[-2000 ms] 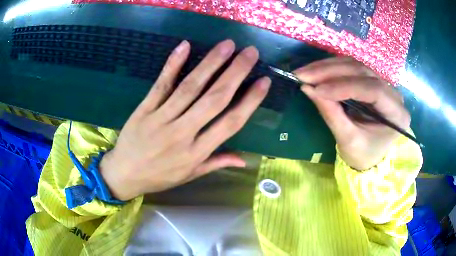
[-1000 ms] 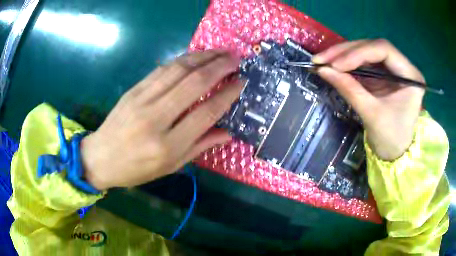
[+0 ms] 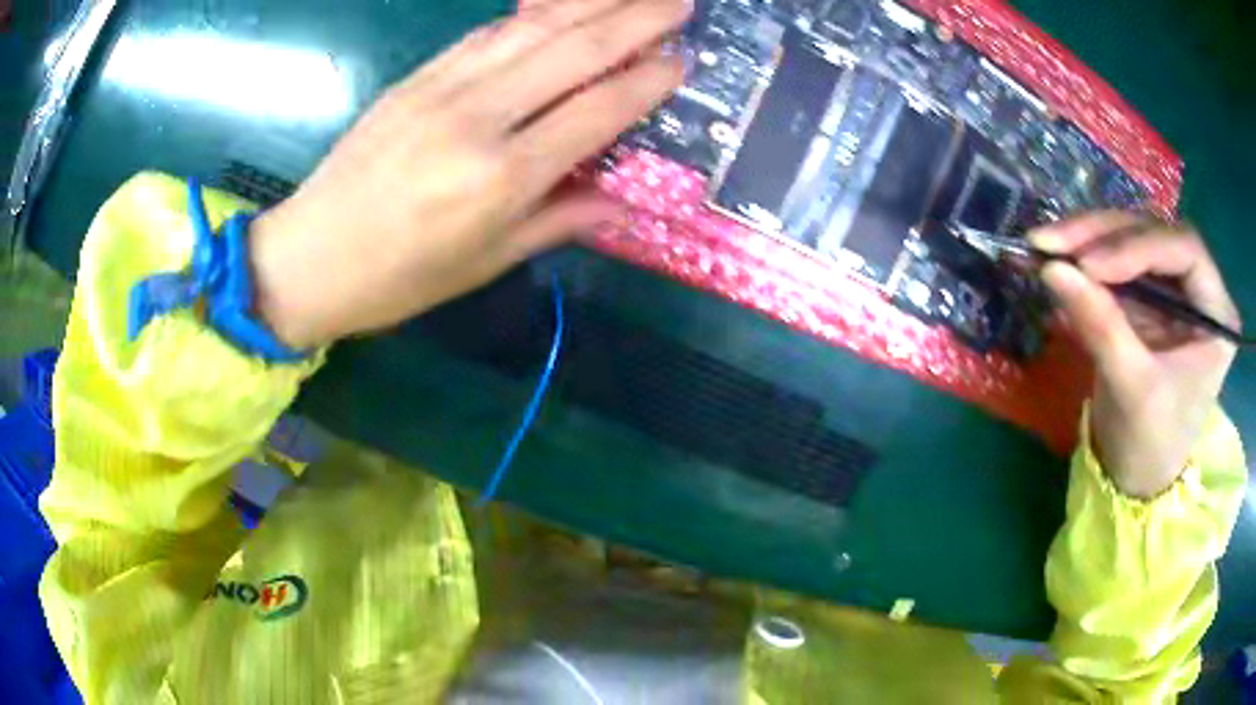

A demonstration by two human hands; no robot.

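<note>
A dark circuit board [image 3: 882, 152] lies on pink-red bubble wrap [image 3: 771, 282]. My left hand [image 3: 468, 172] is at the board's left end, fingers stretched over its edge and somewhat blurred; whether the fingertips grip the board is hidden. My right hand [image 3: 1136, 296] holds thin black tweezers [image 3: 1178, 306] between thumb and fingers. The shiny tweezer tips are over the right part of the board, near its lower edge. Any small piece at the tips is too small to tell. A dark pad strip [image 3: 716, 400] with a ladder pattern lies on the green tabletop, nearer to me than the wrap.
A blue wrist strap [image 3: 227, 289] is on my left wrist, and a thin blue cord [image 3: 540, 393] crosses the tabletop's near side. A long, glossy clear strip [image 3: 58, 97] lies at the far left. The green tabletop [image 3: 950, 517] curves along my yellow smock.
The tweezers have gone from the pad strip to the board's upper left part, then to its lower right. My left hand has left the strip for the board. The camera view has shifted.
</note>
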